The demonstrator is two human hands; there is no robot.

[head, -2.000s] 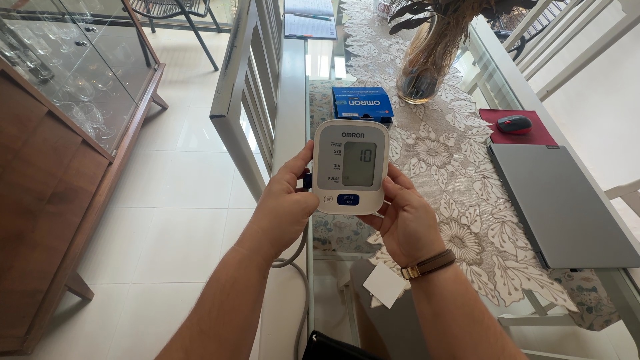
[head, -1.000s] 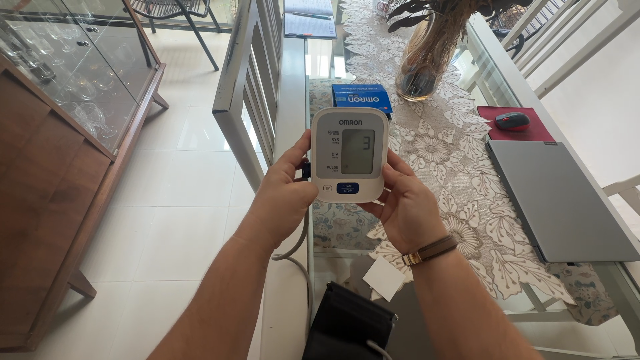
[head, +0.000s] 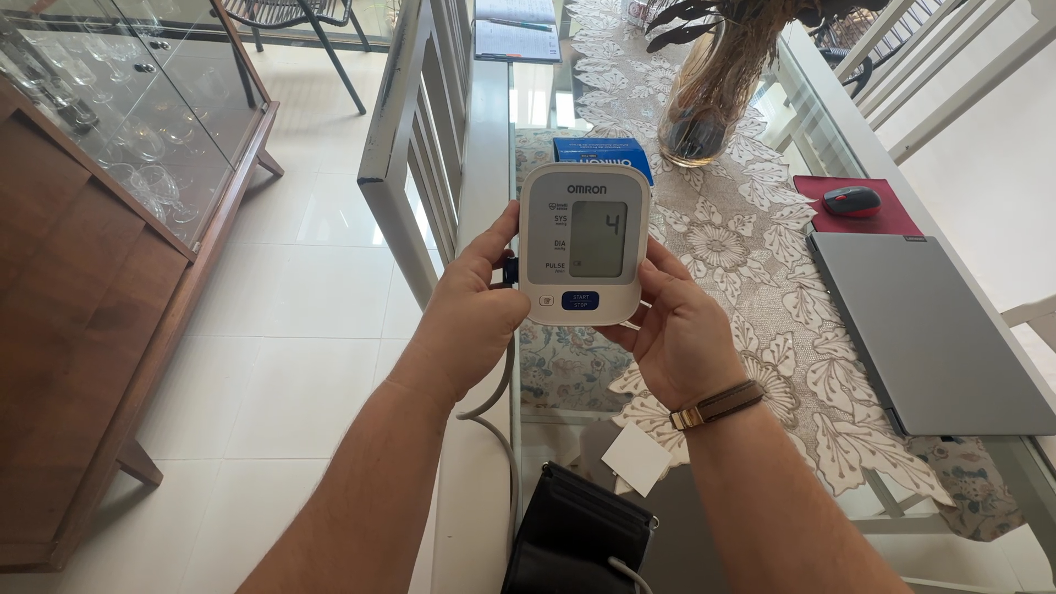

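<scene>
A white Omron blood pressure monitor (head: 584,244) is held upright between my two hands, its screen facing me with a single digit lit. My left hand (head: 474,318) grips its left edge beside a dark air plug, and my right hand (head: 681,330), with a watch (head: 718,406) on the wrist, holds its lower right edge. From the plug a grey air tube (head: 505,445) runs down. A black arm cuff (head: 577,528) lies below my hands at the bottom of the view. Behind the monitor stands a blue Omron box (head: 606,153), partly hidden.
On the glass table are a lace runner (head: 718,239), a glass vase (head: 697,124) of dried stems, a closed laptop (head: 932,330), a mouse (head: 851,201), a white square card (head: 636,459) and an open notebook (head: 516,33). A chair (head: 412,124) and a wooden cabinet (head: 91,330) stand left.
The digits on the monitor's screen have changed. More of the black cuff shows at the bottom than two seconds ago. Both hands keep their hold on the monitor.
</scene>
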